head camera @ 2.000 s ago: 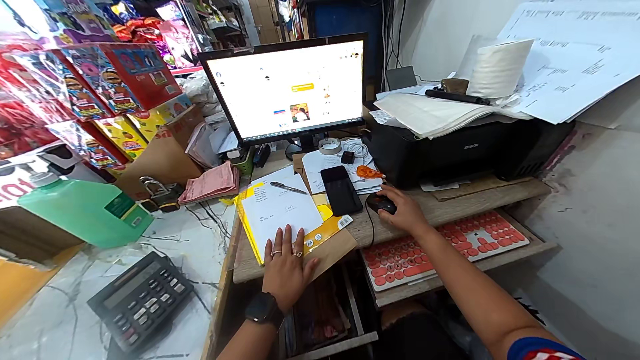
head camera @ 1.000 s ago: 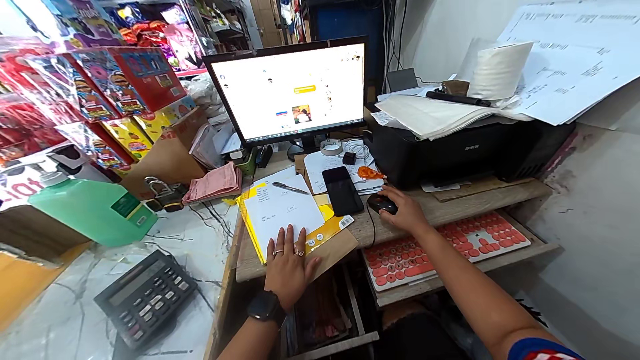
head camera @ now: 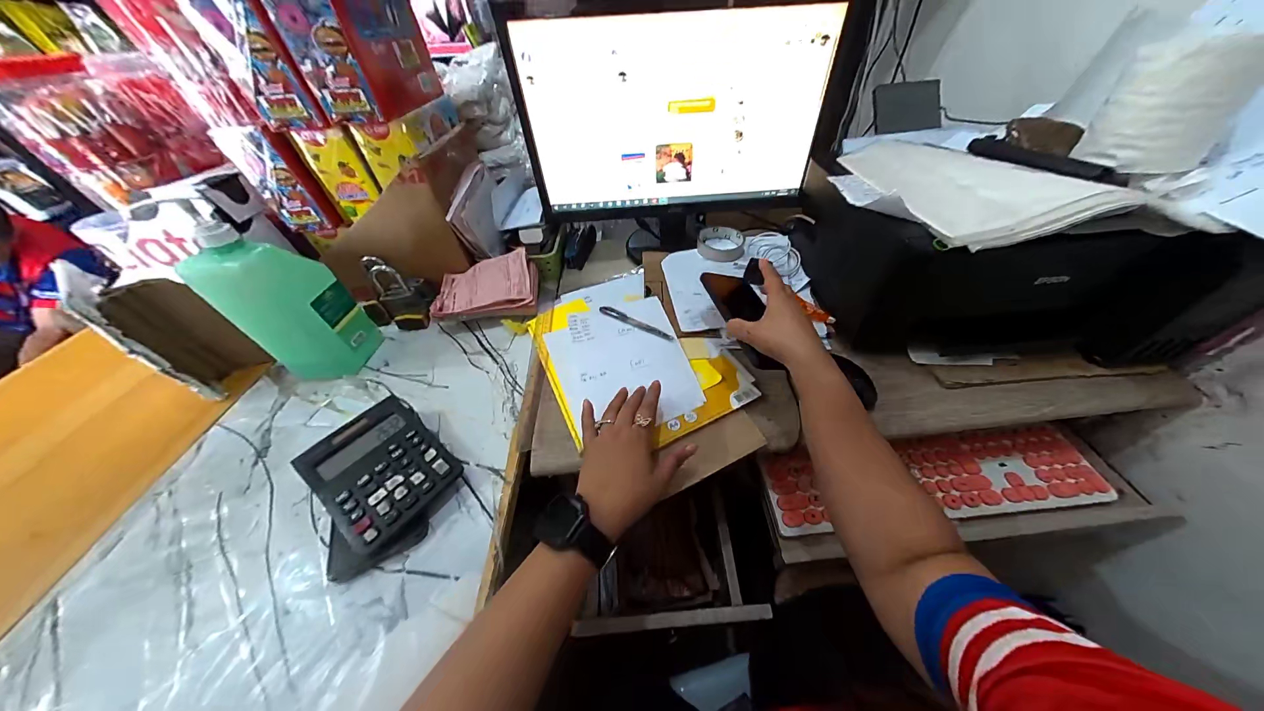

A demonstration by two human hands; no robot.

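My left hand [head camera: 627,449], with rings and a black wristwatch [head camera: 573,528], rests flat on the lower edge of a white sheet with handwriting [head camera: 612,360]. The sheet lies on a yellow paper pack [head camera: 691,420], and a pen [head camera: 635,323] lies across its top. My right hand [head camera: 780,321] is over a black smartphone [head camera: 731,296], thumb and index finger spread at its upper part; whether it grips the phone cannot be told. The black computer mouse [head camera: 855,381] is beneath my right forearm, partly hidden.
A monitor [head camera: 681,109] stands behind the papers, a black printer [head camera: 1047,286] at right. A red-and-white keyboard [head camera: 997,474] sits on the lower shelf above an open drawer [head camera: 671,620]. At left are a calculator [head camera: 380,474], green pump bottle [head camera: 281,296] and padlock [head camera: 400,296]. A person's arm [head camera: 44,331] shows far left.
My right hand has left the mouse and moved left and forward to the smartphone. My left hand remains on the papers. The view has shifted somewhat.
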